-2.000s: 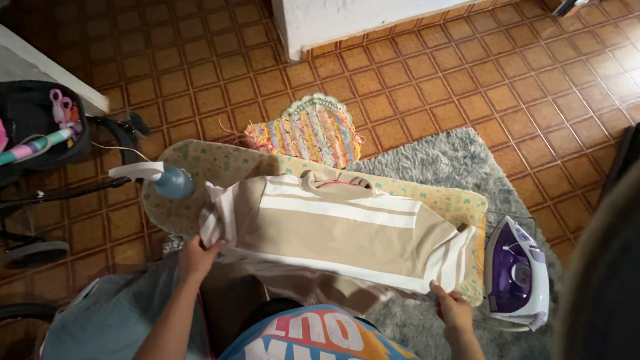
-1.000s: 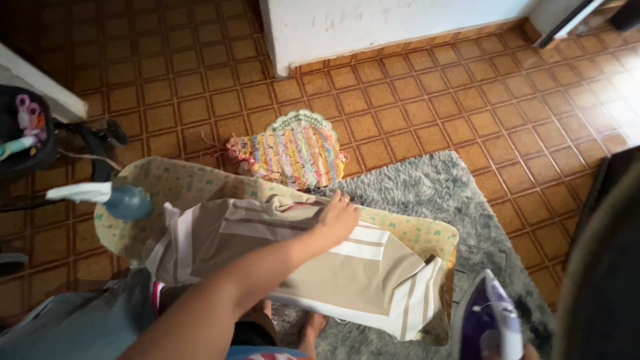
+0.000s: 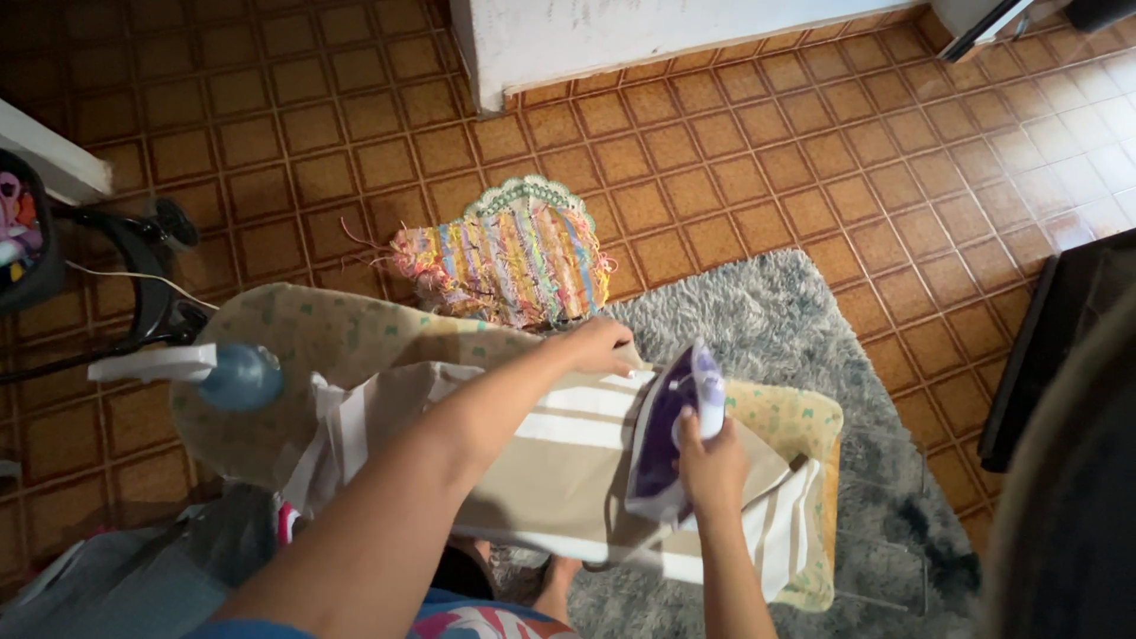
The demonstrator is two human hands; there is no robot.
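Observation:
A beige shirt with white stripes (image 3: pixel 550 470) lies spread along a patterned ironing board (image 3: pixel 293 328). My right hand (image 3: pixel 713 461) grips the handle of a purple and white steam iron (image 3: pixel 658 435), which is over the right part of the shirt. My left hand (image 3: pixel 603 348) is at the shirt's upper edge near the collar, left of the iron's tip; its fingers are bent at the fabric, and whether they pinch it is unclear. On the left end of the board lies a blue spray bottle with a white head (image 3: pixel 241 377).
A grey shaggy rug (image 3: pixel 763 311) is under the board, with a colourful woven rag mat (image 3: pixel 519 257) beyond it. A black wheeled frame (image 3: pixel 133 266) with a cord near it stands at left. A white wall (image 3: pixel 621 35) rises ahead, and a dark object (image 3: pixel 1047 355) is at right.
The iron, which stood right of the board two seconds ago, is now over the shirt in my right hand. My left hand has gone from the shirt's left end to its collar edge.

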